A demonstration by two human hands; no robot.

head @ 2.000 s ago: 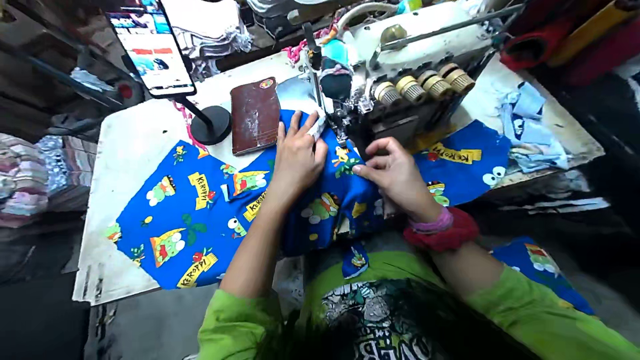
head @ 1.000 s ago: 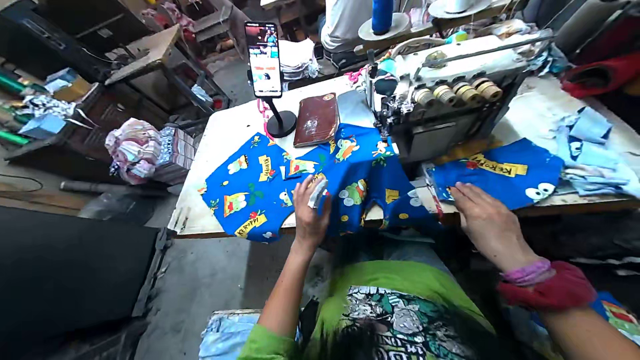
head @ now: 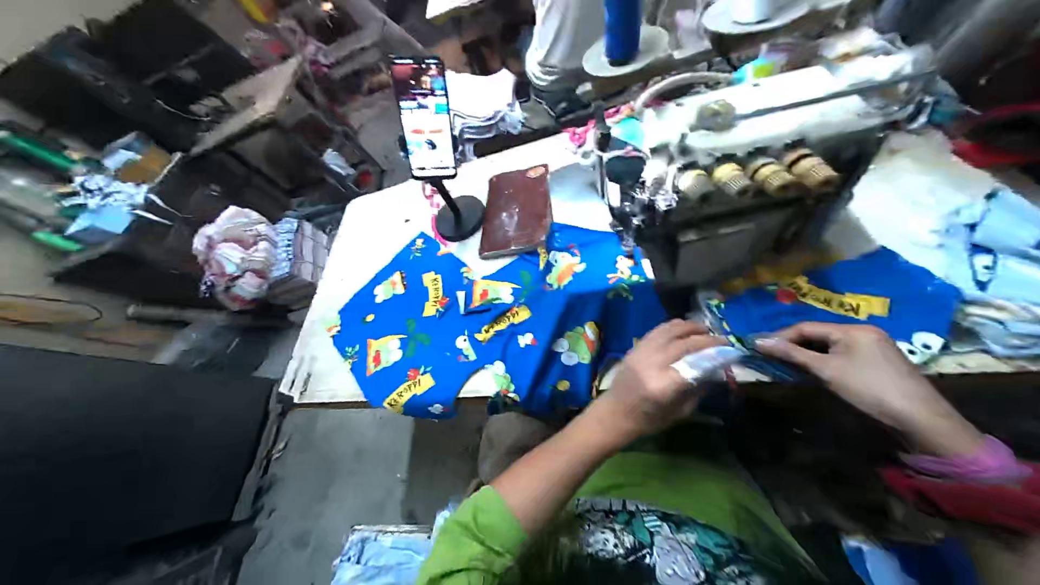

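Note:
My left hand point(head: 662, 374), with a white wrap on one finger, pinches an edge of the blue printed fabric just in front of the overlock sewing machine point(head: 756, 179). Across from it, my right hand point(head: 837, 357) has its thumb and fingers closed on the same small gathered edge. Blur hides exactly how the fingers meet the cloth. The large blue cloth with frog prints point(head: 504, 333) spreads over the white table left of the machine. Another blue piece point(head: 861, 292) lies to the machine's right, behind my right hand.
A phone point(head: 426, 122) stands on a black round-based holder point(head: 460, 218) beside a brown booklet point(head: 516, 211). Light blue cloth scraps point(head: 1003, 268) lie at the right. Thread cones point(head: 622, 32) stand behind the machine. A bundle of fabric point(head: 236, 256) is at the left, beyond the table point(head: 313, 357).
My left hand has moved right, from the large cloth toward my right hand. My right hand, flat on the right-hand blue piece a second ago, now pinches an edge. The view has swung left since the first frame.

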